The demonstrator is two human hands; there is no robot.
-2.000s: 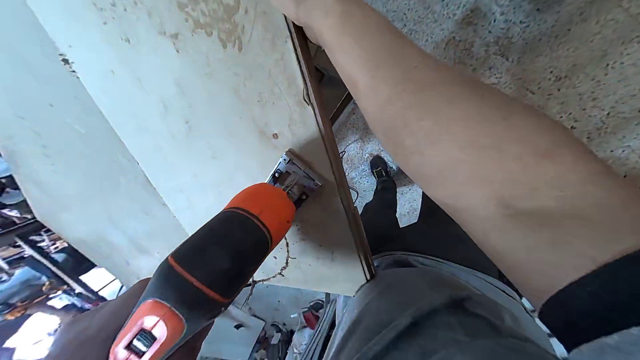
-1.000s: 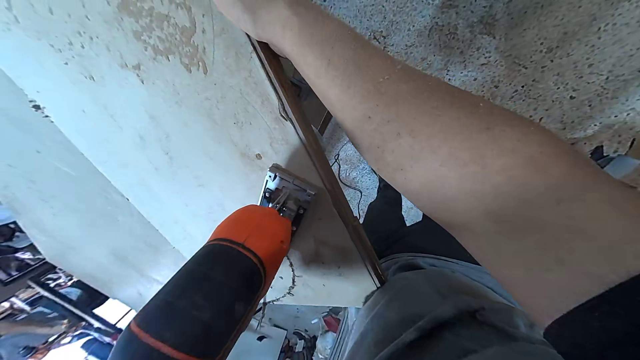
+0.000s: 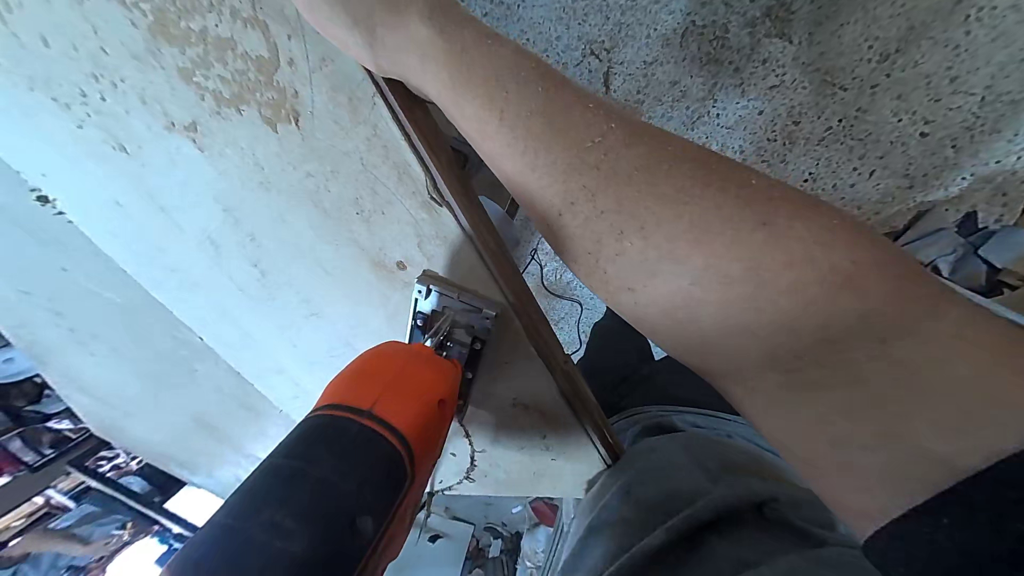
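Note:
An orange and black jigsaw (image 3: pixel 352 448) comes in from the lower left, its metal base plate (image 3: pixel 456 320) flat on a worn, off-white painted panel (image 3: pixel 264 240). My left hand is out of view. My right forearm crosses from the right edge to the top, where my right hand (image 3: pixel 344 28), partly cut off by the frame, rests at the panel's edge; its fingers are hidden. A dark brown wooden strip (image 3: pixel 500 264) runs along that edge, close beside the base plate. A ragged brown line (image 3: pixel 470 460) curves below the plate towards the panel's lower edge.
Beyond the strip lies a speckled floor (image 3: pixel 768 88) with a thin black cable (image 3: pixel 564 298) on it. My dark trouser leg (image 3: pixel 632 360) and grey shirt (image 3: pixel 696 496) border the panel's lower right. Cluttered items sit at lower left; a pale board (image 3: pixel 436 544) and scraps lie below.
The view has shifted. The jigsaw's rear end, seen two seconds ago, is now outside the frame, and the dark shoe seen on the floor then is no longer visible.

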